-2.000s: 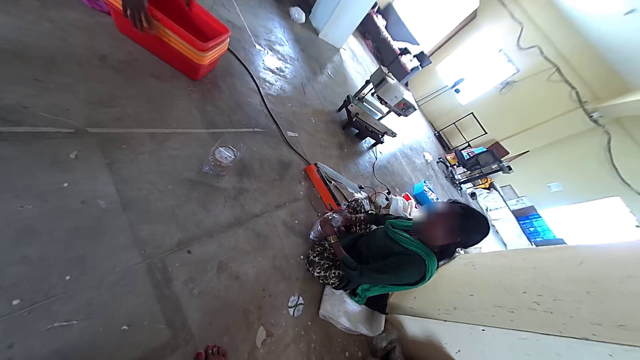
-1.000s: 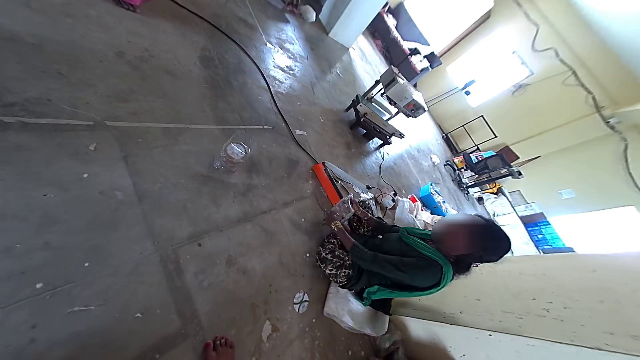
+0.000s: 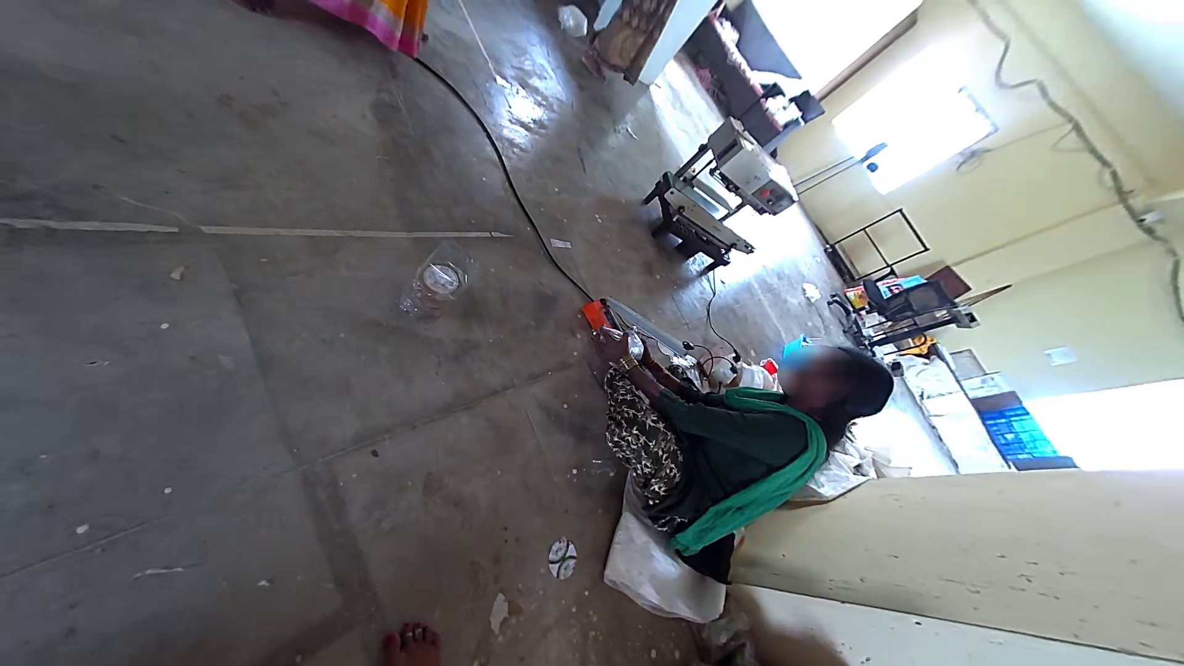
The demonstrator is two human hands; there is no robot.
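Note:
Neither my left hand nor my right hand is in the head view. A clear plastic container [image 3: 442, 279] lies on the grey floor left of the centre. A round disc with dark lines [image 3: 562, 559] is on the floor lower down. To its right a seated person in dark green [image 3: 749, 444] holds something clear and shiny in their hands, close to an orange-ended, long device [image 3: 643, 326] on the floor. A bare foot [image 3: 413, 645] shows at the bottom edge.
A black cable [image 3: 507, 166] runs across the floor to the orange-ended device. A metal machine on a stand [image 3: 703, 199] is farther back. The seated person is on a white sack [image 3: 661, 573] beside a wall [image 3: 971, 546]. Colourful cloth [image 3: 379, 18] hangs at the top left.
The red and orange tubs at the top left, with a hand at them two seconds ago, are out of view. Pink and orange cloth now shows there. The seated person's hands are nearer the orange end.

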